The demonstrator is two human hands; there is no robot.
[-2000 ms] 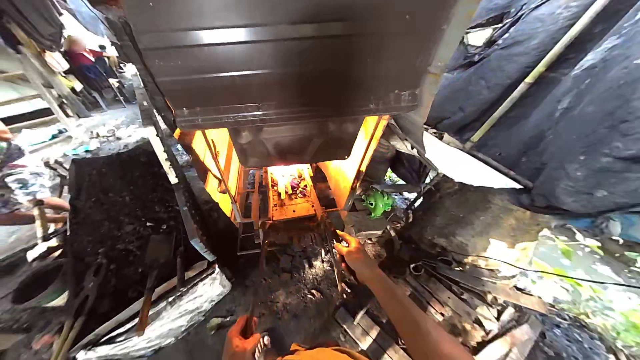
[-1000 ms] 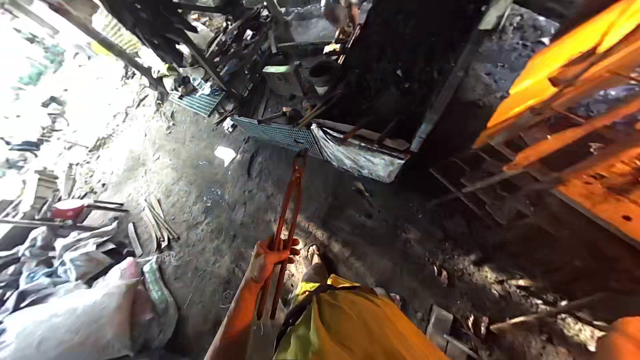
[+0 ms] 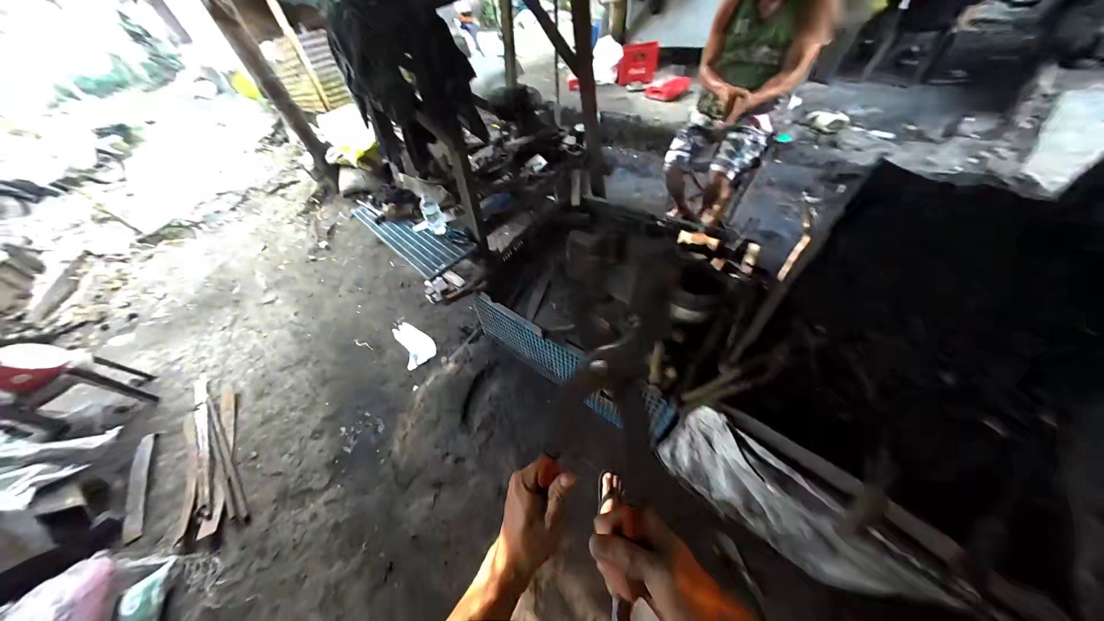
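My left hand [image 3: 533, 509] is closed around one reddish handle of long metal tongs [image 3: 598, 369]. Around the other handle closes my right hand [image 3: 634, 548], lower and to the right. The handles are spread apart, and the dark arms run forward over a blue perforated metal sheet [image 3: 535, 345]. Blur and dark surroundings hide the jaws, so I cannot tell whether they grip anything. My sandaled foot [image 3: 611, 487] shows between the hands.
A dark bed of charcoal-like material [image 3: 975, 302] lies right, bordered by a grey-white sheet [image 3: 759, 500]. A seated person [image 3: 750, 86] is beyond. Left are wood strips [image 3: 207, 466], a red-sided basin [image 3: 30, 366] on a stand, and sacks. Wooden posts [image 3: 586, 103] rise ahead; a blue corrugated sheet [image 3: 414, 241] lies nearby.
The view has swung left from the glowing furnace. One second ago one hand held both tong handles; now each hand holds one, and the handles are wider apart.
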